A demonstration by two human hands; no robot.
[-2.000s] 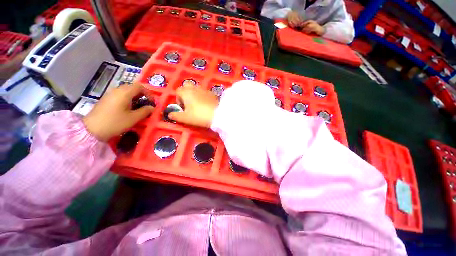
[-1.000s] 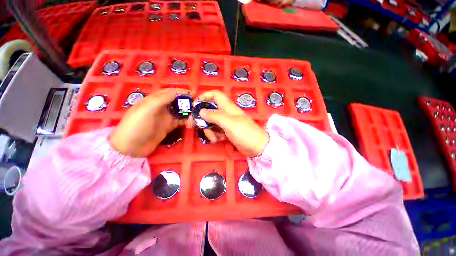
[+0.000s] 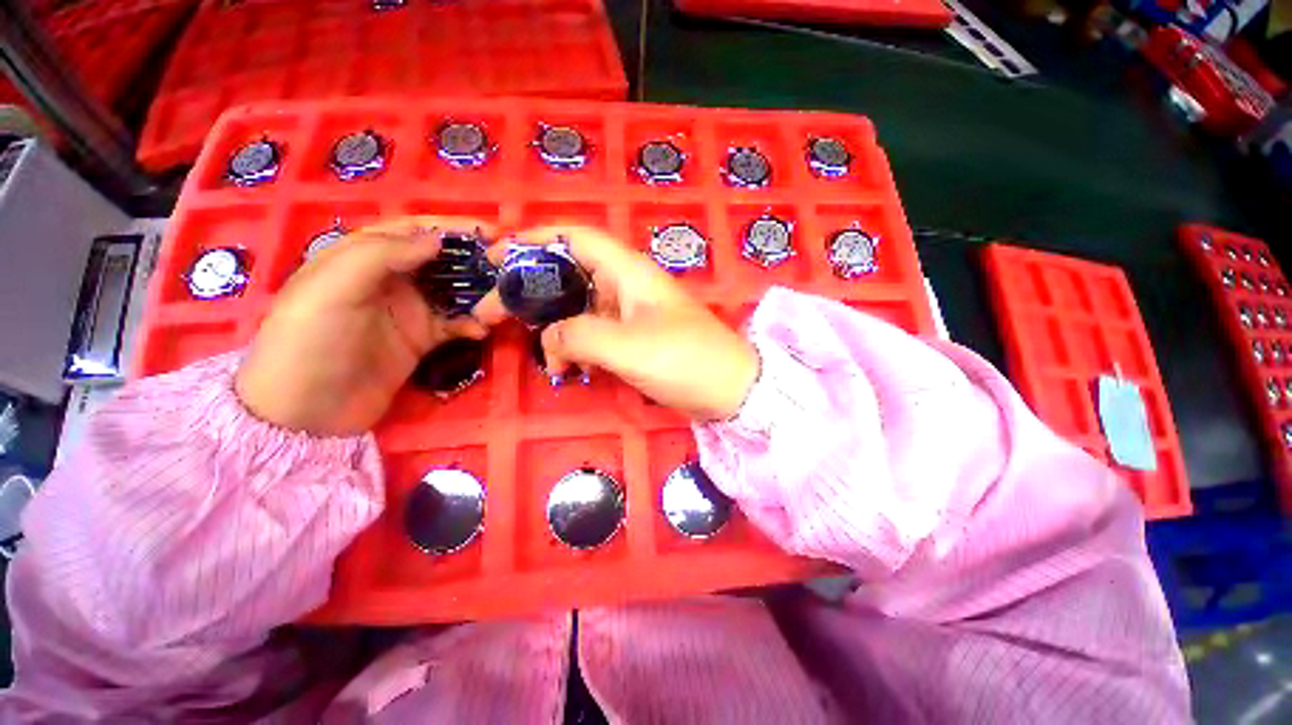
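My left hand (image 3: 340, 326) holds a round watch head (image 3: 458, 273) whose dark face shows light lines. My right hand (image 3: 638, 319) holds another watch head (image 3: 544, 283), its dark face showing a faint QR code. Both are held close together above the red compartment tray (image 3: 539, 581). In the tray, the two far rows hold watch heads with grey backs up, such as one at the far right (image 3: 829, 156). The near row holds glossy face-up watch heads (image 3: 585, 507). A dark watch head (image 3: 451, 367) lies in a pocket below my left hand. My sleeves hide some pockets.
A smaller red side tray (image 3: 1056, 326) with a pale slip (image 3: 1126, 422) lies at the right, and a filled red tray (image 3: 1247, 333) at the far right. Another red tray (image 3: 383, 64) lies beyond. A grey calculator (image 3: 106, 305) and part of a white box (image 3: 36, 241) are at the left.
Both hands lifted watch heads from the tray and brought them together. The QR code showed on the left one a second ago; now lines show there and a QR code on the right one.
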